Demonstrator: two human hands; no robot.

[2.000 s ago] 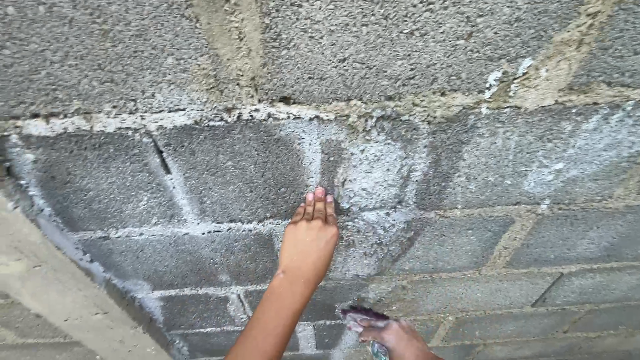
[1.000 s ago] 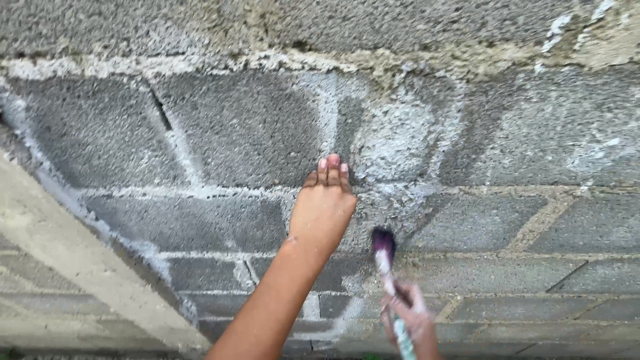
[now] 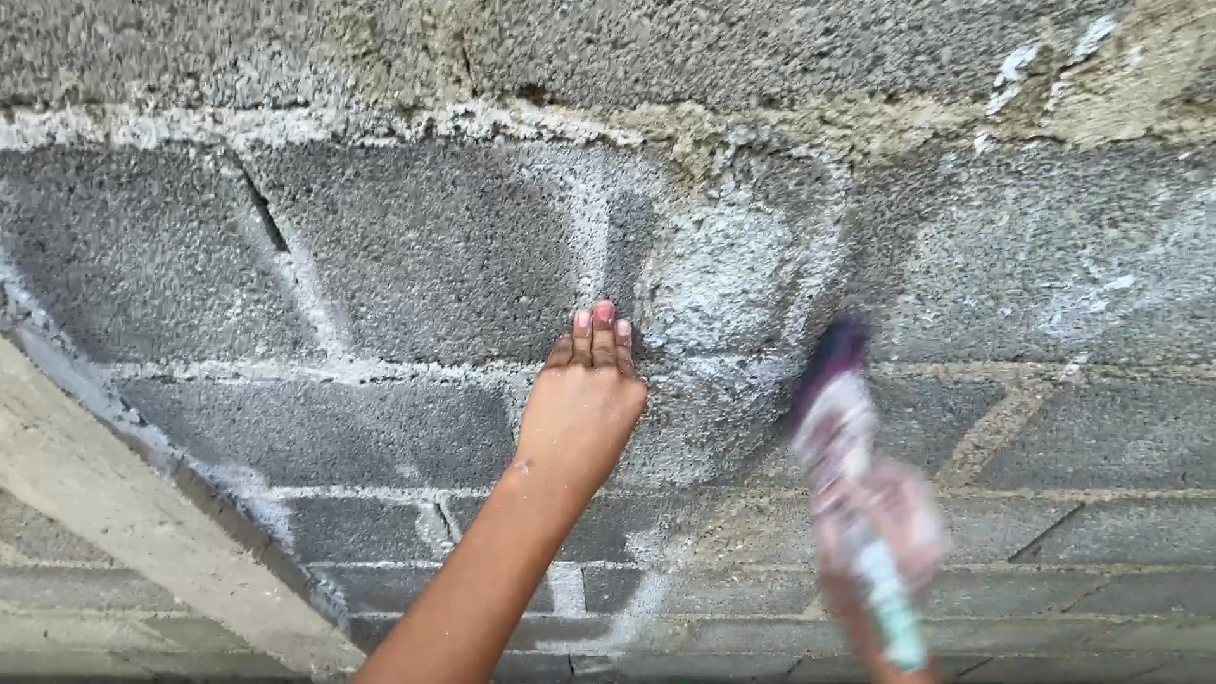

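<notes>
A rough grey concrete-block wall [image 3: 427,247] fills the view, with whitish smears on its blocks and joints. My left hand [image 3: 589,399] rests its fingertips on the wall near a mortar joint, just left of a round whitish patch [image 3: 727,271]; it holds nothing that I can see. Lower right, my right hand [image 3: 883,522], blurred by motion, grips a paintbrush [image 3: 841,423] by its white and green handle. The dark purple bristles point up, close to the wall just right of the whitish patch. Whether they touch it is unclear.
A pale concrete beam or ledge [image 3: 152,532] slants across the lower left, its edge smeared with whitish material. An uneven, protruding mortar joint [image 3: 532,123] runs across above my hands. A narrow dark crack [image 3: 258,204] shows at the upper left.
The brush, low beside my left hand two seconds ago, has come up and then to the right along the wall. My left hand stays by the same joint.
</notes>
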